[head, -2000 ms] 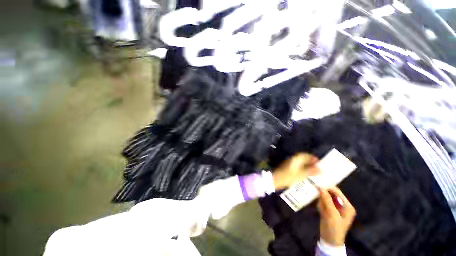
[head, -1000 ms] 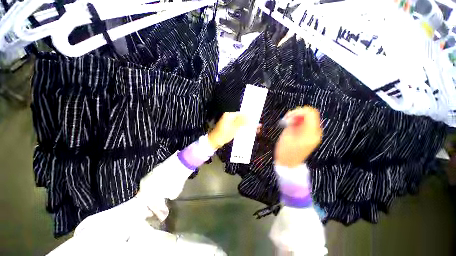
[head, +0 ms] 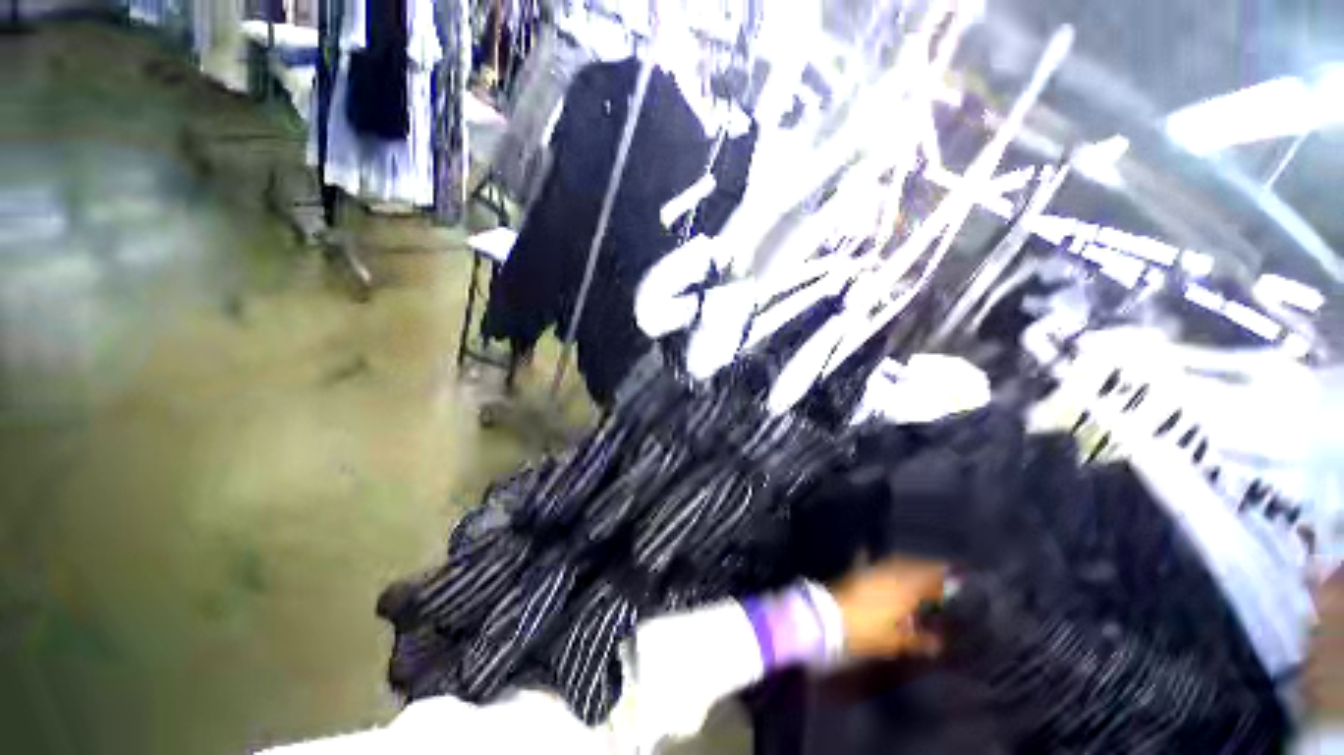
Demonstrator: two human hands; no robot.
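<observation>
Black skirts with thin white stripes and gathered layers (head: pixel 590 546) hang in front of me. My left hand (head: pixel 892 608), in a white sleeve with a purple cuff, is at the dark cloth right of centre. It is blurred, and I cannot tell whether its fingertips grip the cloth. A blurred skin-coloured patch at the right edge (head: pixel 1327 656) may be my right hand, cut off by the picture. No white tag can be made out. White plastic hangers (head: pixel 840 251) overlap above the skirts.
More hangers (head: pixel 1179 384) crowd the right side. Solid black garments (head: pixel 590 207) hang on a neighbouring rack behind. White and dark garments (head: pixel 383 118) hang farther back. A greenish shiny floor (head: pixel 221 487) is at the left.
The view has swung, showing more floor and racks at the left. The white tag held by my left hand has gone from view. My right hand has left the middle.
</observation>
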